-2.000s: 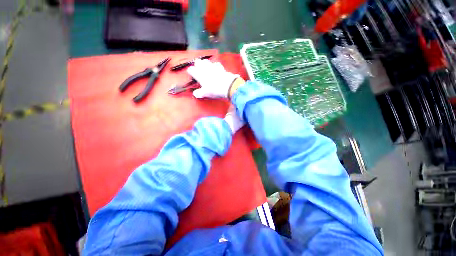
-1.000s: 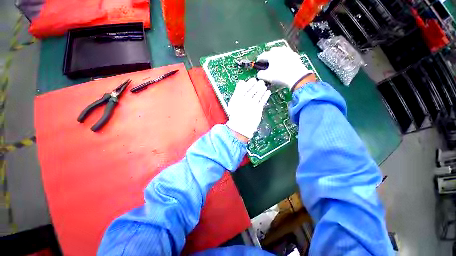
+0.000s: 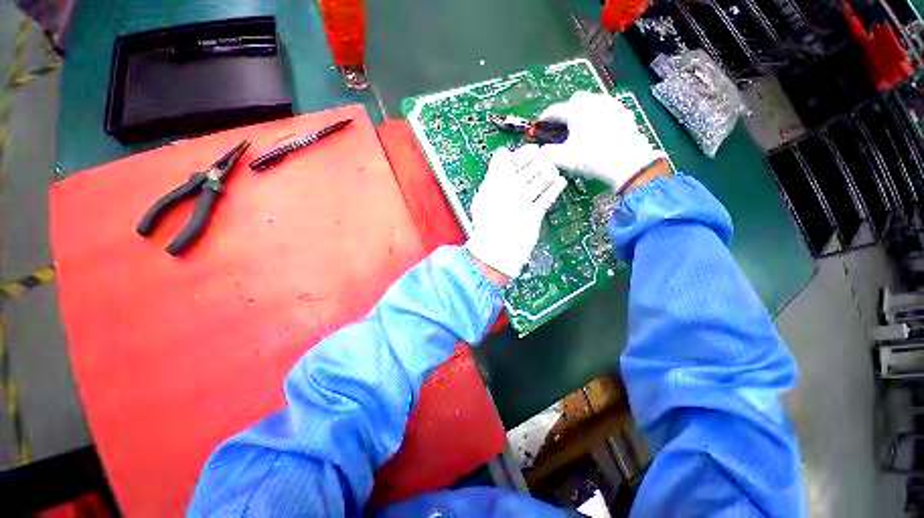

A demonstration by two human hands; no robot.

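Note:
A green circuit board (image 3: 456, 152) lies solder side up in front of me, its left edge over the red mat. My right hand (image 3: 598, 140), in a white glove, is shut on small cutters (image 3: 519, 125) with dark and orange handles; their jaws point left over the board's upper part. My left hand (image 3: 515, 207), also gloved in white, lies flat on the middle of the board, its fingertips close beside the right hand. It shows no held thing; what is under its fingers is hidden.
Long-nose pliers (image 3: 195, 198) and a dark pen-like stick (image 3: 301, 144) lie on the red mat (image 3: 233, 304). A black tray (image 3: 198, 81) stands at the back left. A clear bag of small parts (image 3: 699, 99) lies at the right. Black racks (image 3: 826, 182) stand beyond the bench.
The right hand has picked up the cutters from the mat, and both hands have moved right onto the board. Since one second ago, the hands have shifted only slightly.

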